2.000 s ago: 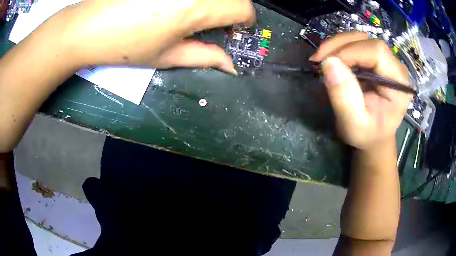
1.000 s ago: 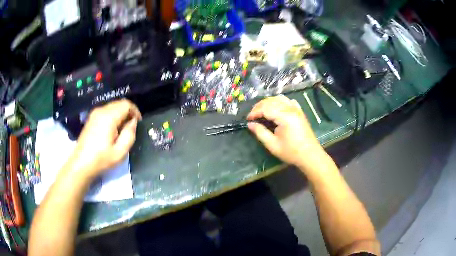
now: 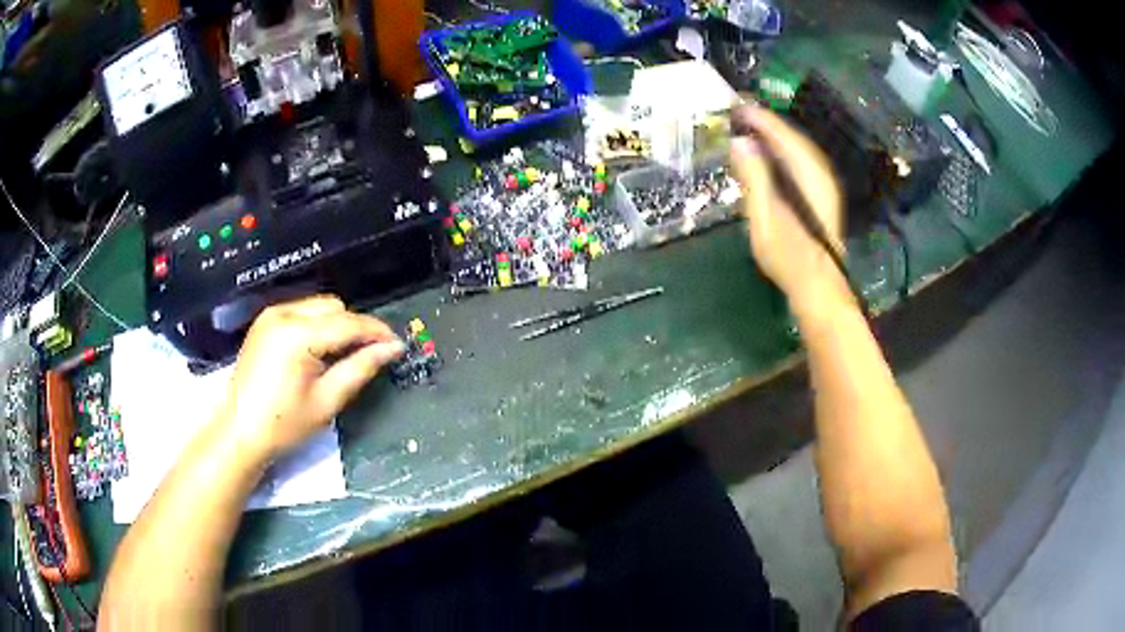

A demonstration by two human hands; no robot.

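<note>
A small dark circuit board [image 3: 420,361] with red, green and yellow blocks lies on the green mat. My left hand [image 3: 309,368] is beside it, its thumb and fingertips at the board's left edge. Dark tweezers [image 3: 587,315] lie on the mat to the right of the board. My right hand [image 3: 790,204] is raised at the right, blurred, its fingers round a dark handle that looks like a soldering iron [image 3: 799,198]. The iron's tip cannot be made out.
A black equipment box [image 3: 296,266] stands behind my left hand. A pile of boards [image 3: 524,222], a clear parts tray [image 3: 679,204] and a blue bin [image 3: 506,80] are at the back. White paper [image 3: 167,432] lies under my left forearm. An orange-edged multimeter [image 3: 59,475] is far left.
The tweezers have left my right hand and lie on the mat. My right hand has moved back and right and holds the dark handle. My left fingers have moved right to the board.
</note>
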